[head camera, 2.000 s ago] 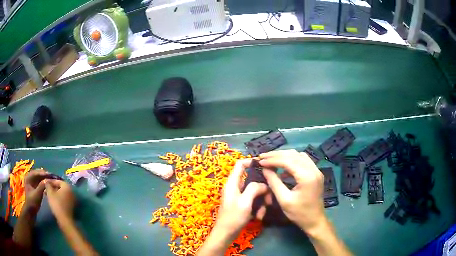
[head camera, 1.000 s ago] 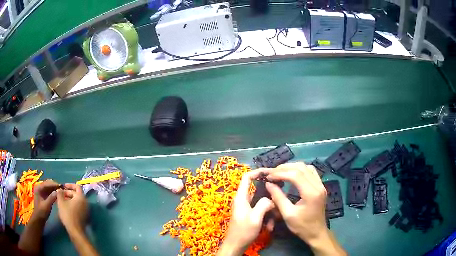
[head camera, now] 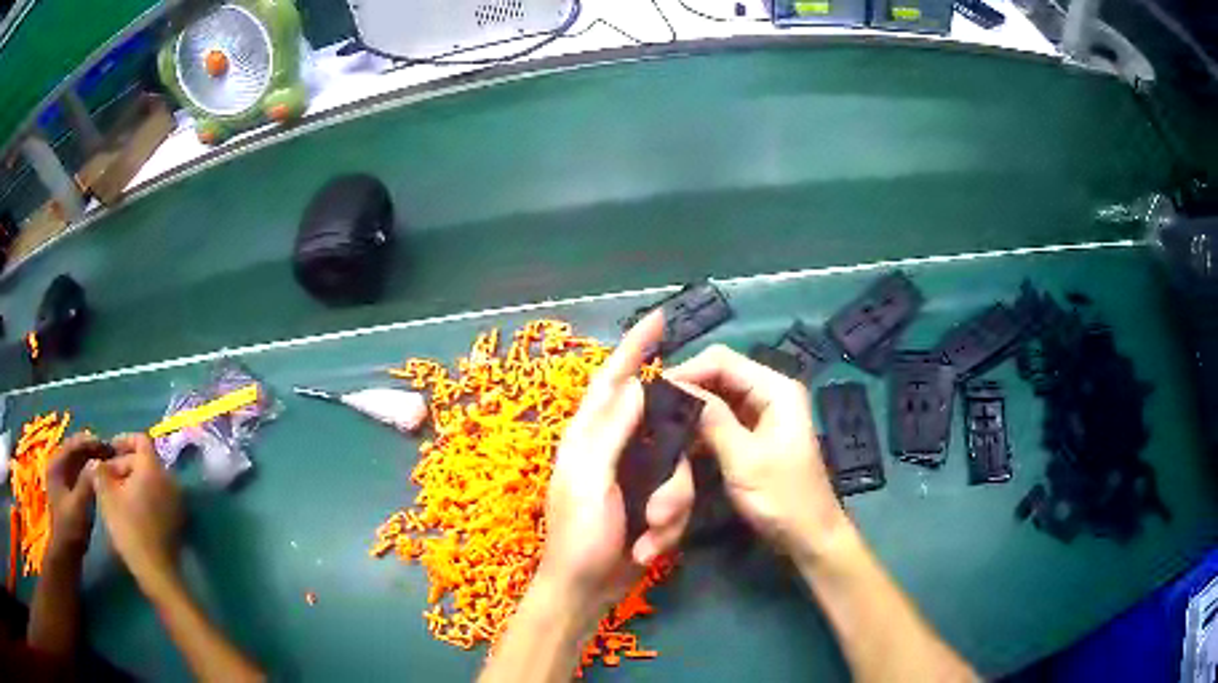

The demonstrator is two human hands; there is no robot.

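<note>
My left hand (head camera: 594,480) holds a black plastic housing (head camera: 657,440) in its palm, tilted, above the right edge of the orange heap. My right hand (head camera: 761,440) has its fingertips on the housing's upper right edge. Whether a small part is between those fingertips cannot be told. The heap of orange plastic inserts (head camera: 494,494) lies left of and under my left hand. Loose black housings (head camera: 922,408) lie to the right of my hands, one more behind them. A heap of small black parts (head camera: 1093,427) is at the far right.
A white-handled pointed tool (head camera: 387,407) lies left of the orange heap. Beyond it are a clear bag (head camera: 221,434) with a yellow strip, and another worker's hands (head camera: 120,494) at far left. Black rounded units (head camera: 345,238) are on the belt behind the pale line. A blue bin (head camera: 1149,634) is at lower right.
The housing is now turned up and shows in my left palm, with my left fingers extended. The view has shifted down. The black units have moved left along the belt.
</note>
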